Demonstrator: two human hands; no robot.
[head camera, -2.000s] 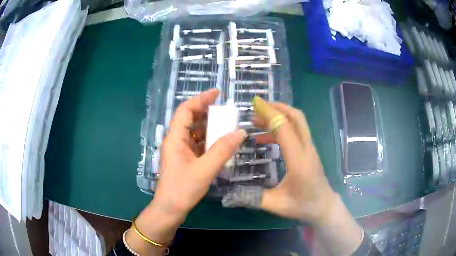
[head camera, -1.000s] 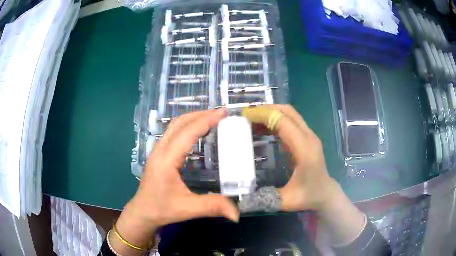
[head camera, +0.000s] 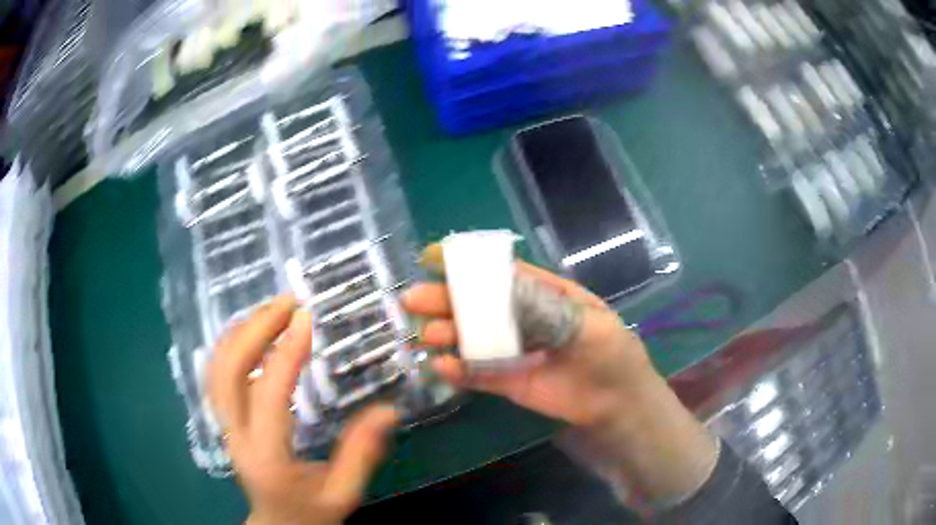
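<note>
A white rounded block, the housing (head camera: 482, 297), stands out in my right hand (head camera: 559, 349), held between the grey-wrapped thumb and the fingers. A yellow finger cot shows partly behind the housing. My left hand (head camera: 298, 410) is off the housing, with fingers apart and nothing seen in it, over the lower part of the clear tray. The clear blister tray (head camera: 400, 226) holds two columns of slim white and metallic rods lying crosswise. The picture is blurred.
A blue bin (head camera: 544, 87) with white pieces is at the top. A phone (head camera: 580, 195) in a clear case lies right of centre, with a purple strap (head camera: 698, 313). Filled clear trays are at upper right. A clear bag (head camera: 133, 118) with cream pieces is upper left. White sheets (head camera: 31, 359) stand at the left edge.
The view has turned rightward, so the tray now sits further left. My left hand has let go of the housing and moved left. My right hand alone holds the housing.
</note>
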